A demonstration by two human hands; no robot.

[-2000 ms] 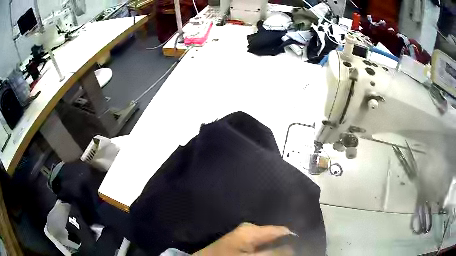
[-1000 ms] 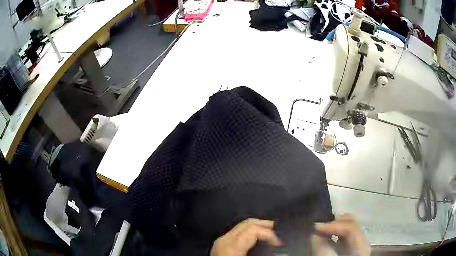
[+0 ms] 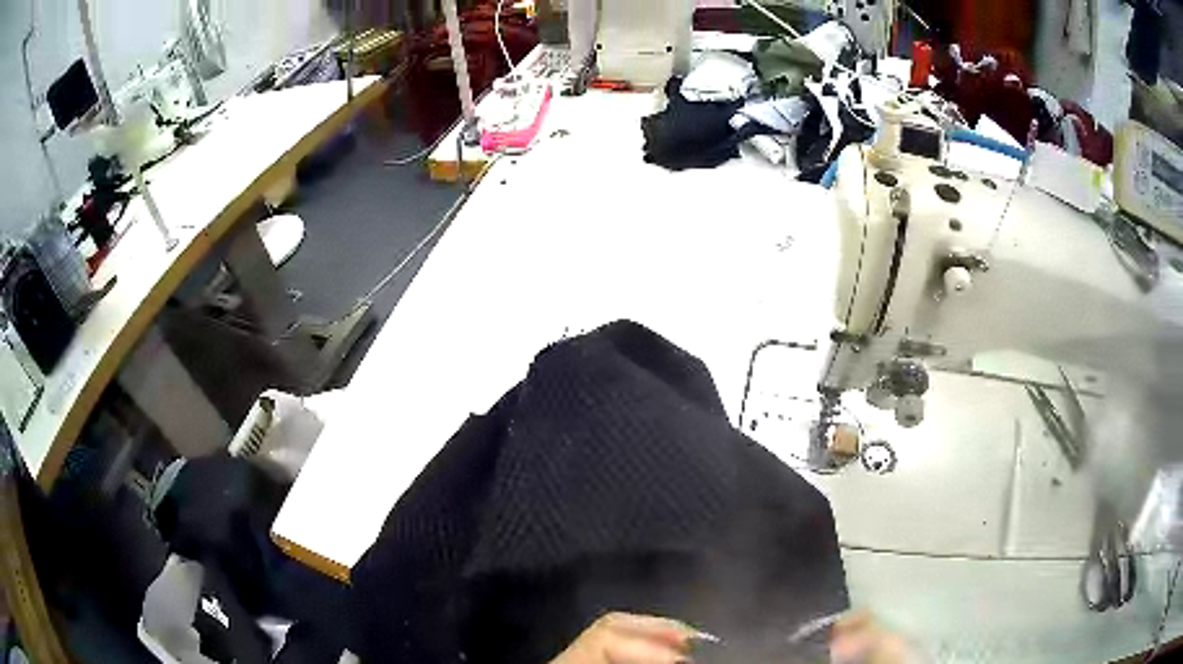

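Observation:
A dark textured garment [image 3: 623, 480] lies over the table's front edge, left of the sewing machine [image 3: 941, 260], and hangs towards the lap. My left hand [image 3: 633, 641] is at the bottom edge of the view, cut off, its fingers on the garment's near part. My right hand [image 3: 867, 641] is at the garment's near right side, partly cut off and blurred, pinching the cloth. The cloth between the hands is blurred. The needle area [image 3: 825, 441] is to the right of the garment, with no cloth under it.
Shears [image 3: 1108, 568] and thin snips [image 3: 1061, 422] lie right of the needle. A cloth pile [image 3: 765, 104] is at the table's far end. A white basket [image 3: 175, 610] with dark garments stands at lower left. Another table [image 3: 169, 260] is at left.
My right hand has come into view at the garment's near side since the first frame. Since the second, the view has tilted up and both hands sit lower in it.

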